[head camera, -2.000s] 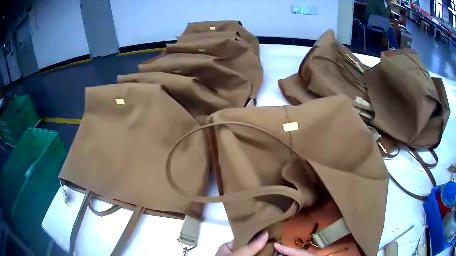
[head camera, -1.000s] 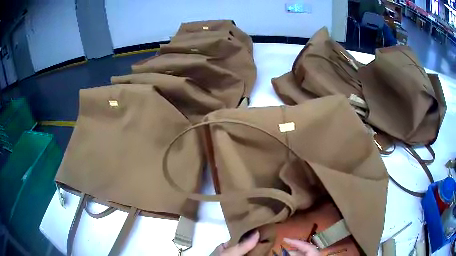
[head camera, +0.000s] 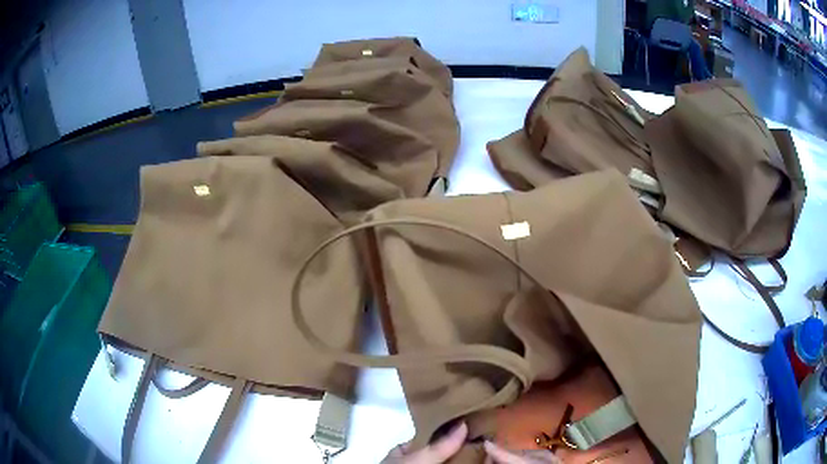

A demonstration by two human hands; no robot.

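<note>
The nearest brown tote bag (head camera: 617, 245) lies open on the table, with its brown handle (head camera: 313, 263) looping to the left. Its orange inside (head camera: 535, 412) shows a gold zip line and a beige webbing strap (head camera: 603, 423). My left hand (head camera: 433, 448) is at the bottom edge, partly cut off, with its fingers on the brown edge of the bag. My right hand (head camera: 515, 454) is close to its right, mostly cut off, with a fingertip at the same edge. What it holds is hidden.
Another tote bag (head camera: 227, 272) lies left, with several overlapped behind it (head camera: 372, 127). More brown bags (head camera: 716, 172) lie at the back right. A blue tray (head camera: 789, 390) with containers stands right, near thin tools (head camera: 721, 417). Green crates (head camera: 54, 317) stand left. A person sits far back right.
My right hand has moved left and down to the bag edge beside my left hand. Dark tips seen at my right hand one second ago are out of sight. The view has shifted slightly.
</note>
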